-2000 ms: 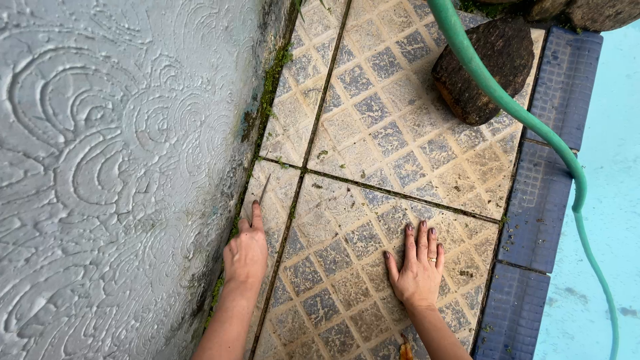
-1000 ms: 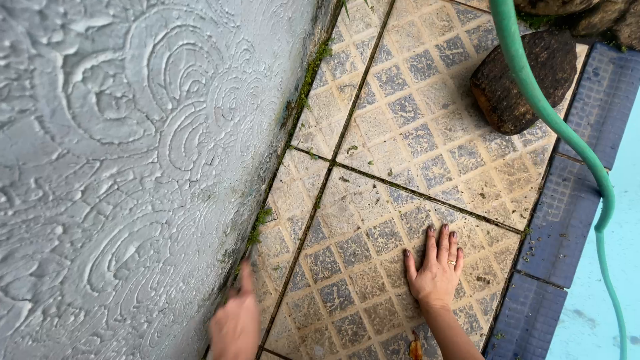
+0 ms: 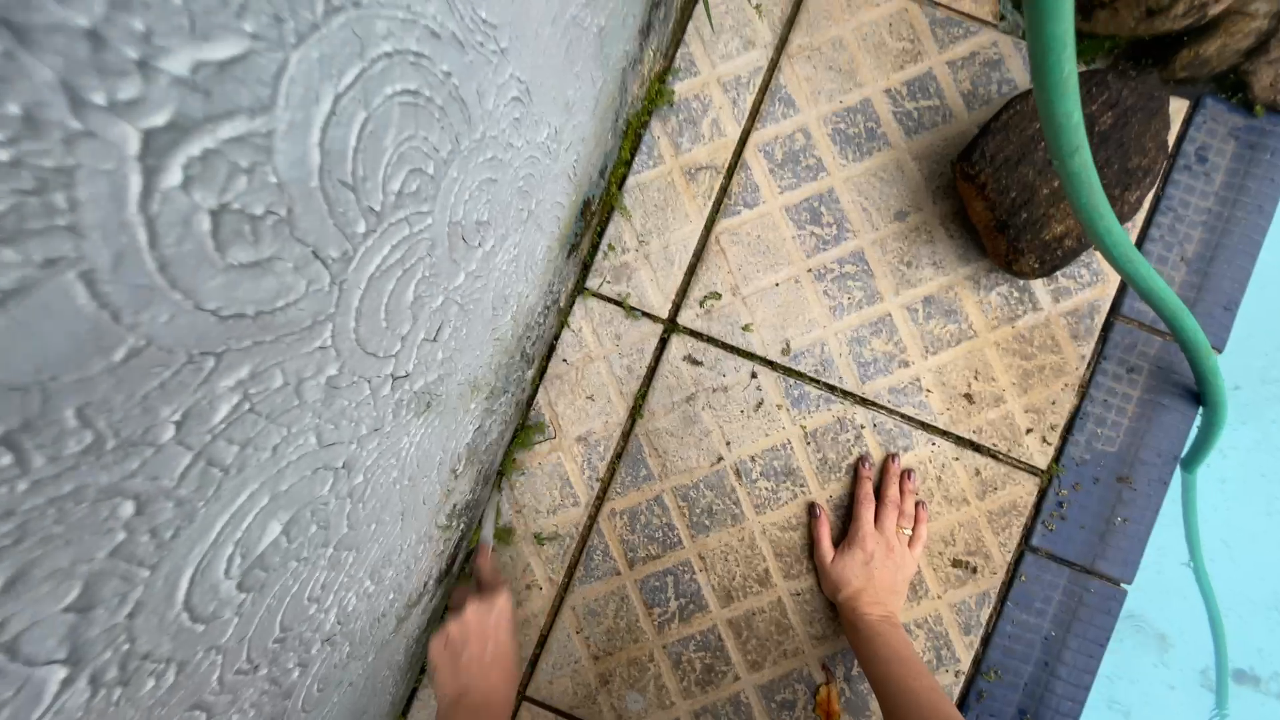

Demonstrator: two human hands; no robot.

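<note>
My left hand (image 3: 475,640), blurred, is closed around a tool with a thin metal blade (image 3: 489,522); its handle is hidden in the fingers. The blade points up along the seam where the textured wall meets the floor tiles, beside green moss (image 3: 524,437). My right hand (image 3: 874,545), with a ring on one finger, lies palm down on a patterned floor tile (image 3: 706,560), fingers spread, holding nothing. More moss (image 3: 632,135) grows farther up the same seam, and dark, dirty joints run between the tiles.
The grey textured wall (image 3: 270,330) rises at the left. A green hose (image 3: 1110,235) passes over a dark rock (image 3: 1060,180) and blue edge tiles (image 3: 1100,450), beside pale blue water (image 3: 1200,600). A dry leaf (image 3: 827,695) lies by my right forearm.
My left hand has moved down along the wall side, from near the tile joint crossing to the lower moss. My right hand stays flat on the same tile.
</note>
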